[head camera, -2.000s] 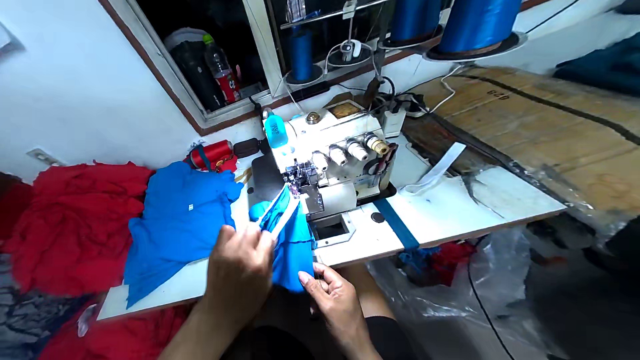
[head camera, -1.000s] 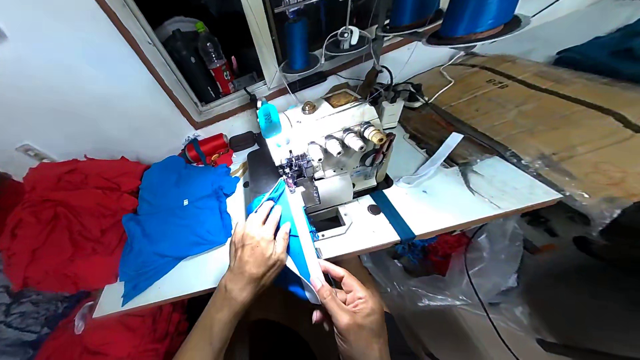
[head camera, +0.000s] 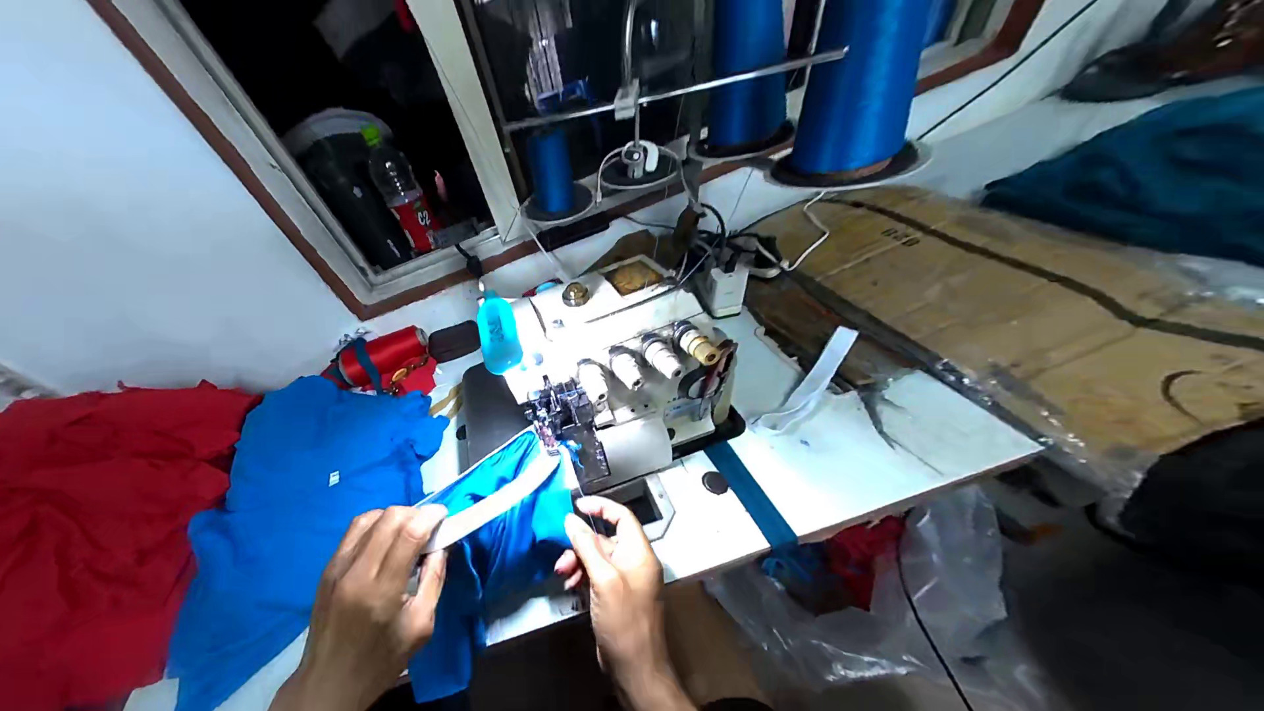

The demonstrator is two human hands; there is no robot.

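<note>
A white overlock sewing machine (head camera: 632,346) stands on the table, with blue fabric (head camera: 513,533) under its presser foot (head camera: 553,425). A white elastic band (head camera: 494,502) runs from the foot toward my left hand (head camera: 380,583), which pinches it between thumb and fingers at the left of the cloth. My right hand (head camera: 617,573) holds the right edge of the blue fabric near the table's front edge, below the needle plate. The lower part of the cloth hangs over that edge between my hands.
Left of the machine lie a blue garment (head camera: 306,494), red fabric (head camera: 109,533) and a red thread cone (head camera: 383,355). Large blue thread cones (head camera: 857,89) stand behind. A white strip (head camera: 815,385) lies on the right of the table (head camera: 889,444). A plastic bag (head camera: 948,573) is below.
My left hand has moved away from the presser foot, down and left, and now holds the white band's end. My right hand has gone from the band's lower part to the cloth's edge.
</note>
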